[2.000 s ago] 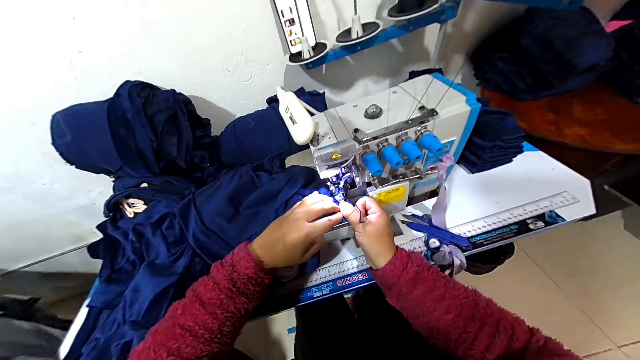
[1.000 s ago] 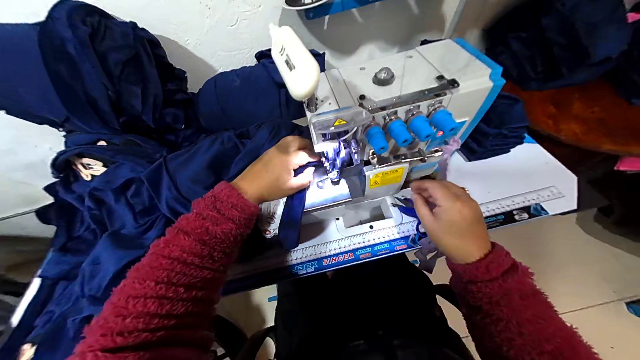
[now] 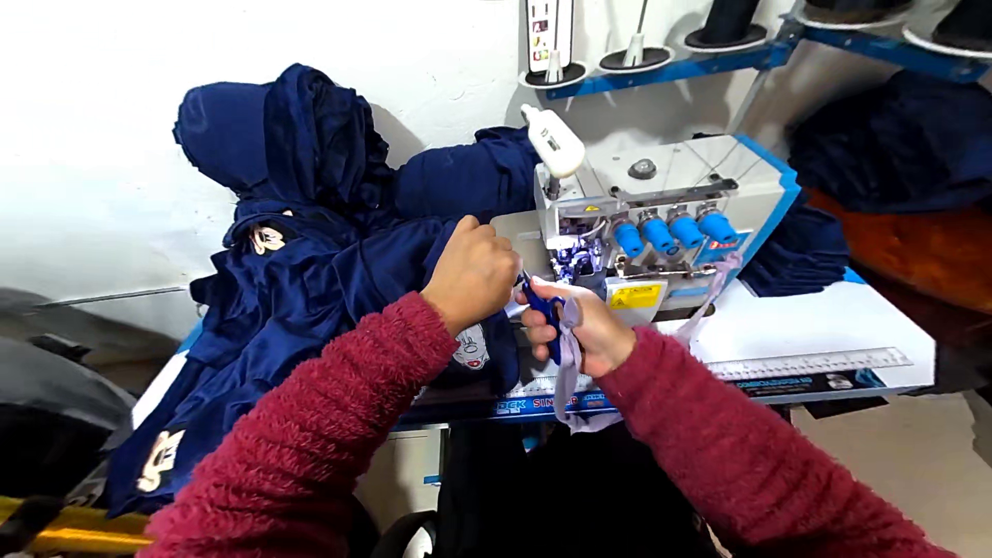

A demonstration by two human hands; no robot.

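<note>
My left hand (image 3: 474,273) is closed at the edge of the navy fabric (image 3: 387,263), left of the needle area of an overlock sewing machine (image 3: 666,186); what its fingers pinch is mostly hidden. In my right hand (image 3: 581,322) are small blue-handled scissors (image 3: 546,310), their tip pointing up toward my left fingers. A lilac fabric strip (image 3: 568,380) is tied to the scissors, hangs below them and also shows at the machine's front. A printed cartoon patch (image 3: 471,347) lies on the navy cloth under my left wrist.
Navy garments (image 3: 294,310) pile over the table's left side, with rolled navy cloth (image 3: 465,178) behind. Folded navy pieces (image 3: 806,248) lie right of the machine. A clear ruler (image 3: 814,363) runs along the front edge. A blue thread stand (image 3: 682,70) hangs above.
My right hand has moved left from the machine's front right and now holds the scissors near my left hand. The view has shifted.
</note>
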